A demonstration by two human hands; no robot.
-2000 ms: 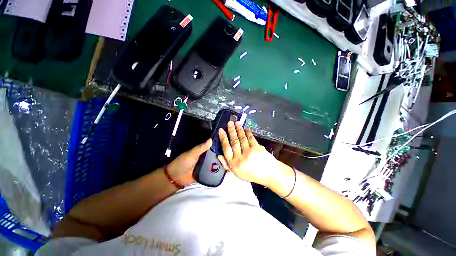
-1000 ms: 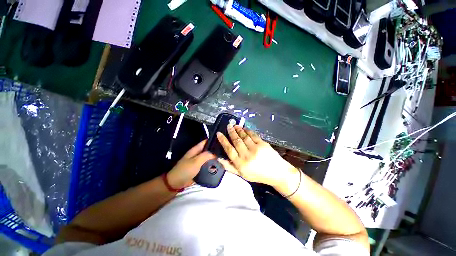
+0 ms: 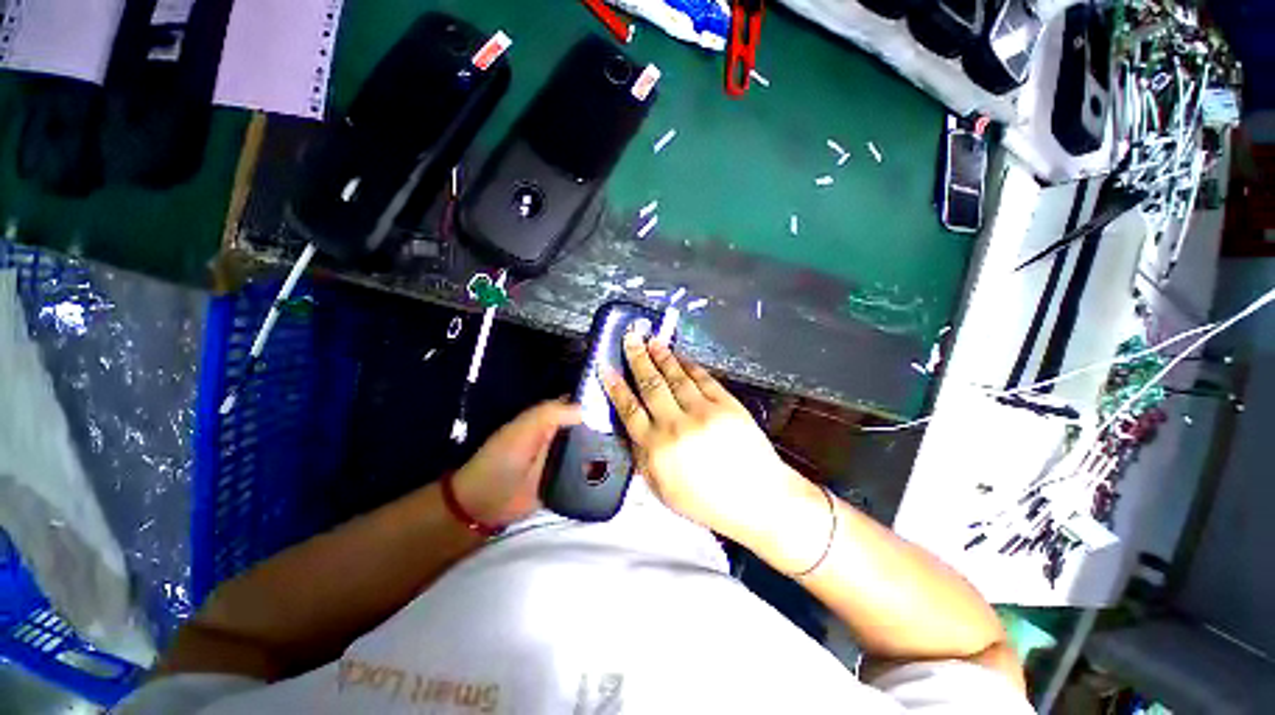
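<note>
A black lock front panel point(image 3: 585, 478) is held above my lap, face up, its far end by the bench edge. Its upper part shines with glare; a round hole shows at the near end. My left hand point(image 3: 515, 464) grips the panel's left side. My right hand point(image 3: 688, 436) lies with its fingers flat on the upper part and right side. Two finished lock panels point(image 3: 524, 205) with white-and-red tabs lie at the bench edge to the left, with white cables hanging over the edge.
The green mat point(image 3: 741, 182) bears scattered white scraps. Red-handled cutters point(image 3: 743, 49) and a glue tube point(image 3: 685, 11) lie at the back. A small framed screen part point(image 3: 963, 179) is at the right. Cables and boards point(image 3: 1077, 489) cover the white side table. A blue crate point(image 3: 259, 433) is at left.
The held panel is turned back face up along its length, and glare now crosses its upper part. My left fingers have shifted off its lower face. My right hand remains on it.
</note>
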